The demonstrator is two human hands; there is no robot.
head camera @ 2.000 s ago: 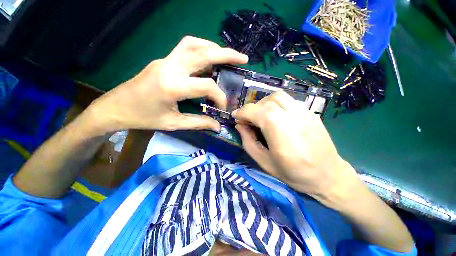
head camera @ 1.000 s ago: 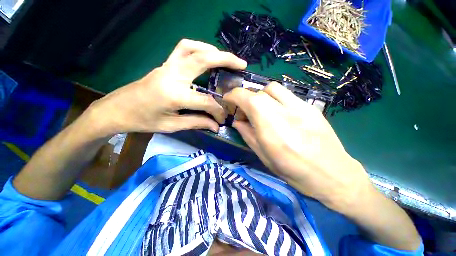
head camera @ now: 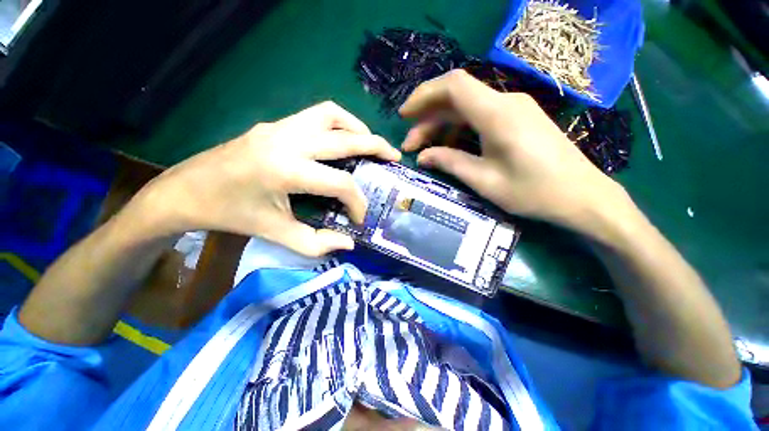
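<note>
A phone frame with a dark rim and a silver-white inner panel lies tilted in front of me, its inner side up. My left hand grips its left end, with fingers at the upper and lower edges. My right hand is above the frame, over the black strips, with thumb and forefinger apart. I cannot tell whether a tiny piece is between its fingers. A pile of thin black strips lies above the frame; another dark pile lies to the right, with some gold slivers beside it.
A blue bin full of gold slivers stands at the upper right. Slim silver tweezers lie right of it. The green mat ends at a metallic front edge. A small white speck lies on the mat.
My right hand has moved off the frame, up towards the black strips, and its fingers have spread. The frame's inner panel is now uncovered. My left hand and the frame have shifted slightly down.
</note>
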